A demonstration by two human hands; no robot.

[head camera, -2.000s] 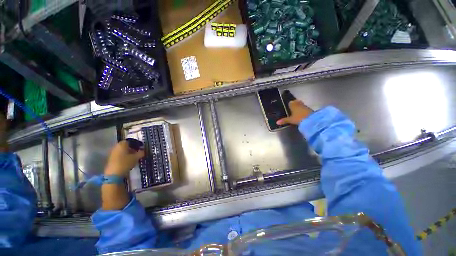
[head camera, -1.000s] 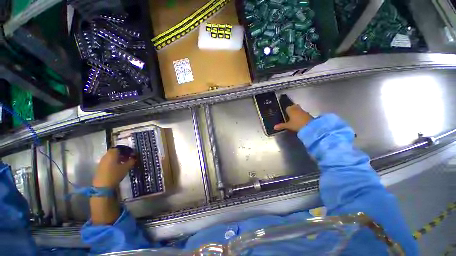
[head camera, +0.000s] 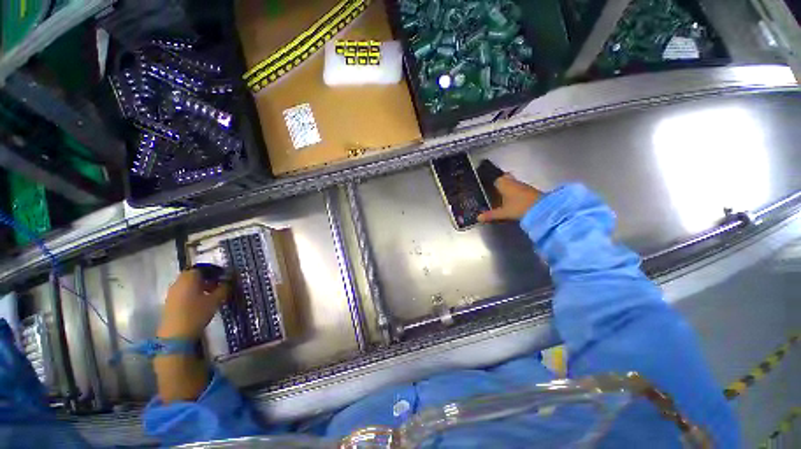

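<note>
A smartphone [head camera: 460,190] with a dark screen and pale edge lies flat on the metal conveyor bed. My right hand [head camera: 509,196] is at its right side, thumb on the lower corner and a black-covered fingertip beside the edge. A shallow parts box [head camera: 287,281] at the left holds dark parallel rows of connectors [head camera: 250,289]. My left hand [head camera: 189,302], with a light blue wrist strap [head camera: 167,347] and black fingertip covers, is over the box's left side. Whether its fingers grip a connector cannot be told.
Metal rails cross the conveyor [head camera: 422,228] between box and phone. Above it stand a bin of loose black connectors [head camera: 180,114], a brown carton [head camera: 351,114] with striped strips, and bins of green cylinders [head camera: 474,57]. A blue cord and blue sleeve show at the left.
The whole view has shifted, with the bins and the box lower or further left in the picture. My right hand stays at the phone, whose screen content looks different. My left hand stays at the box.
</note>
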